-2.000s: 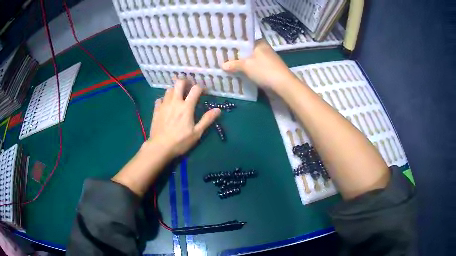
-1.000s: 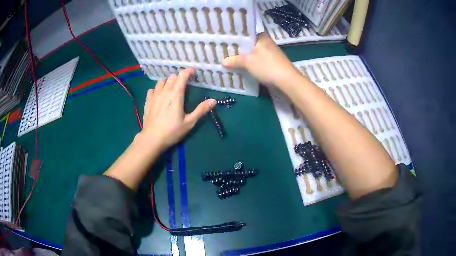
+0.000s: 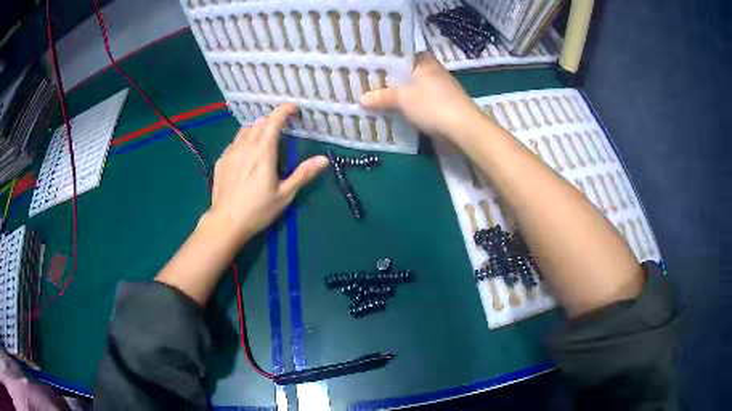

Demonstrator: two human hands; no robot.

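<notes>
My right hand (image 3: 421, 96) grips the lower right edge of a slotted foam tray (image 3: 309, 68), tilted upright, thumb on its front. My left hand (image 3: 253, 172) is beside the tray's lower left, thumb and fingers apart; its fingertips are at the tray's bottom row and nothing shows held in it. By its thumb tip, dark beaded driver stacks (image 3: 347, 185) form a bent line on the green mat (image 3: 185, 265). A second group of driver stacks (image 3: 369, 290) lies nearer me, with one small round disc on its far side.
A right-hand tray (image 3: 562, 152) bears a dark driver heap (image 3: 506, 255), partly behind my right forearm. A black probe pen (image 3: 333, 368) lies near the front edge, its red-black lead (image 3: 239, 305) passing under my left arm. More trays (image 3: 80, 152) stand left and back right, beside a yellow tube (image 3: 575, 40).
My left hand has moved left, its thumb away from the upper stacks. The short separate chain there is now longer and meets the other. A disc now shows by the nearer group. The tray shifted slightly.
</notes>
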